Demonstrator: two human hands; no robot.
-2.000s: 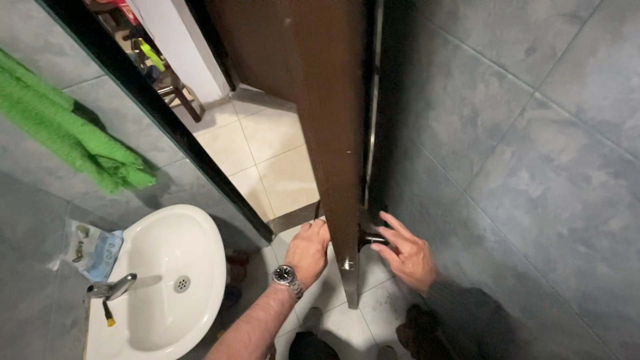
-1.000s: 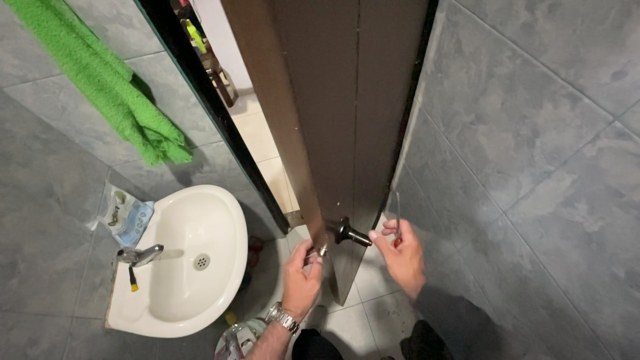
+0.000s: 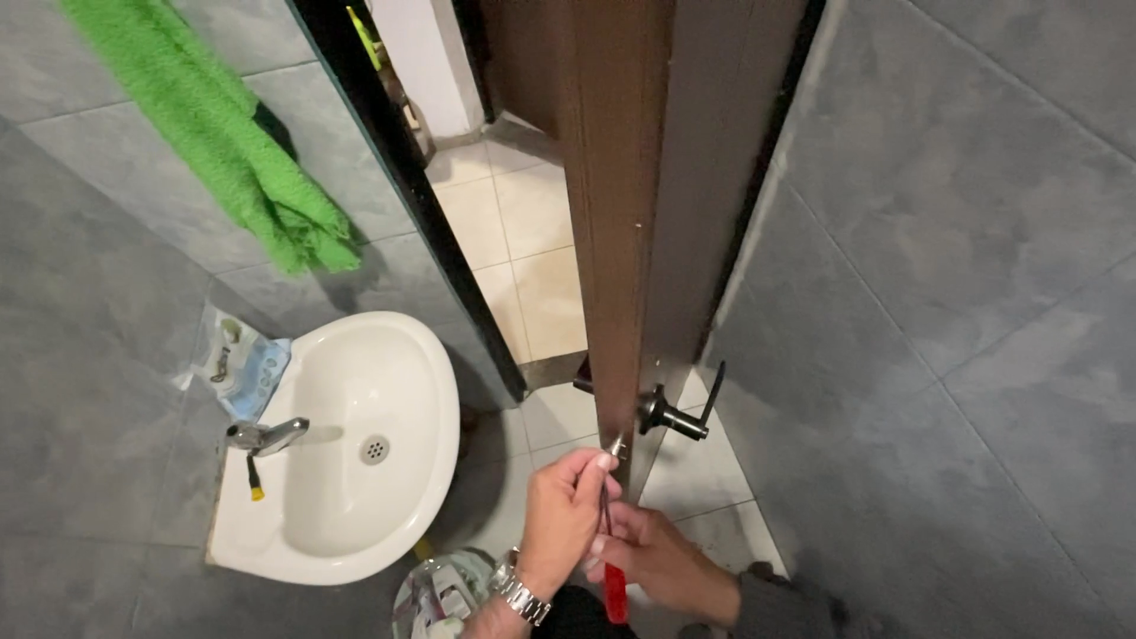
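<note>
A brown door stands partly open, its edge facing me. A black lever handle sticks out from its right face. My left hand, with a metal watch on the wrist, has its fingertips at the latch in the door's edge, pinching around the metal shaft of a red-handled screwdriver. Just below and to the right, my right hand holds the screwdriver near its red handle. The shaft runs up between the fingers toward the latch. Its tip is hidden by my left fingers.
A white sink with a faucet is at the left. A small yellow-and-black tool and a wipes packet lie on its rim. A green towel hangs above. A bin stands below. Grey tiled wall bounds the right.
My right hand has moved from beside the lever handle down and left to the door's edge, close to my left hand. The door's edge now faces me more.
</note>
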